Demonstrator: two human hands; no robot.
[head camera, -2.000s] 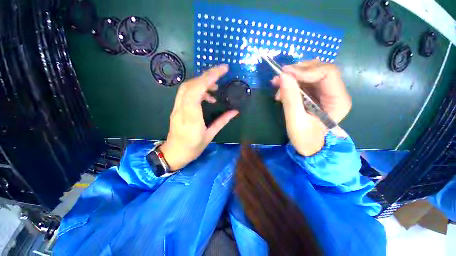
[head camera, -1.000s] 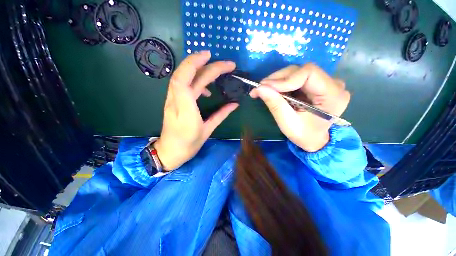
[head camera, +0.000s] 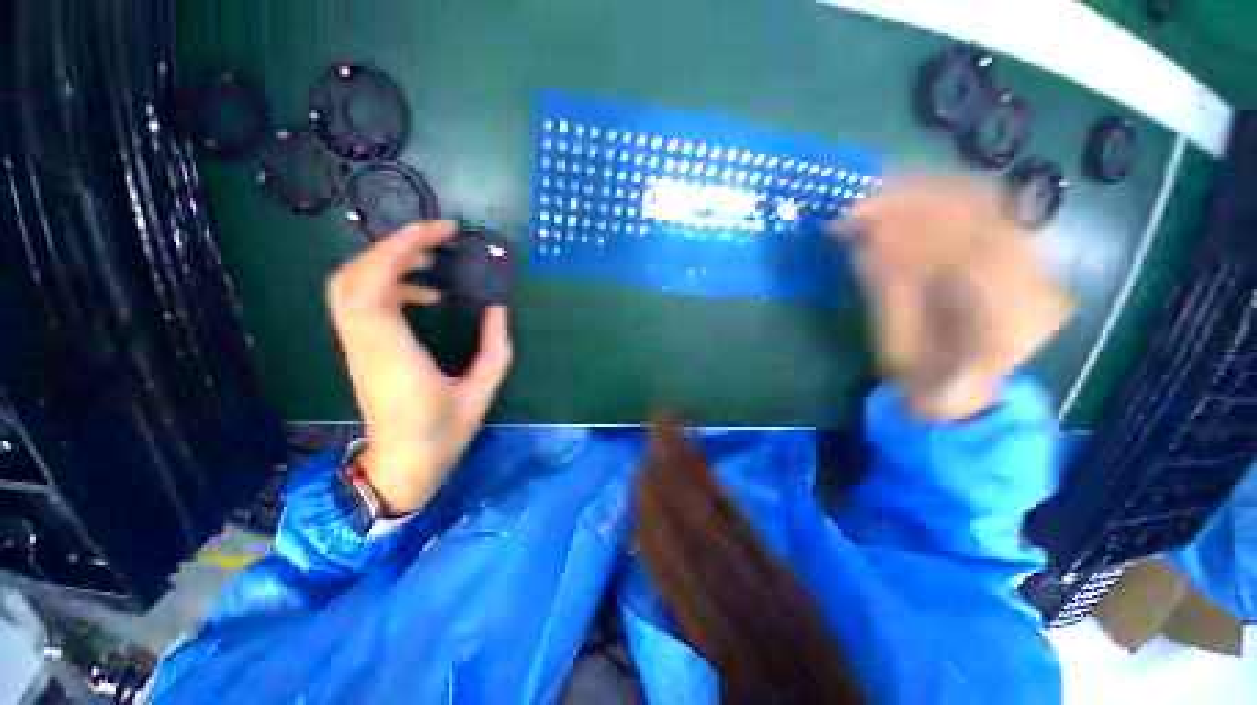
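My left hand (head camera: 414, 351) has its thumb and fingers around the edge of a round black plastic part (head camera: 476, 267), low over or on the green bench beside a group of similar black parts (head camera: 359, 110). A pale dot shows on its rim. My right hand (head camera: 958, 289) is blurred, its fingers drawn together at the right end of the blue sheet (head camera: 593, 262); tweezers cannot be made out in it. The sheet carries rows of small white dots and glares in the middle.
Several black parts (head camera: 995, 130) lie at the far right. Stacks of glossy black trays stand at the left (head camera: 104, 317) and right (head camera: 1172, 372). A white band (head camera: 1075, 53) crosses the far right of the green bench (head camera: 662, 361). A brown ponytail hangs in front.
My left hand and its black part have moved left, up to the other parts. My right hand has moved right, away from the part; the tweezers seen in it before are no longer distinguishable. The view has shifted.
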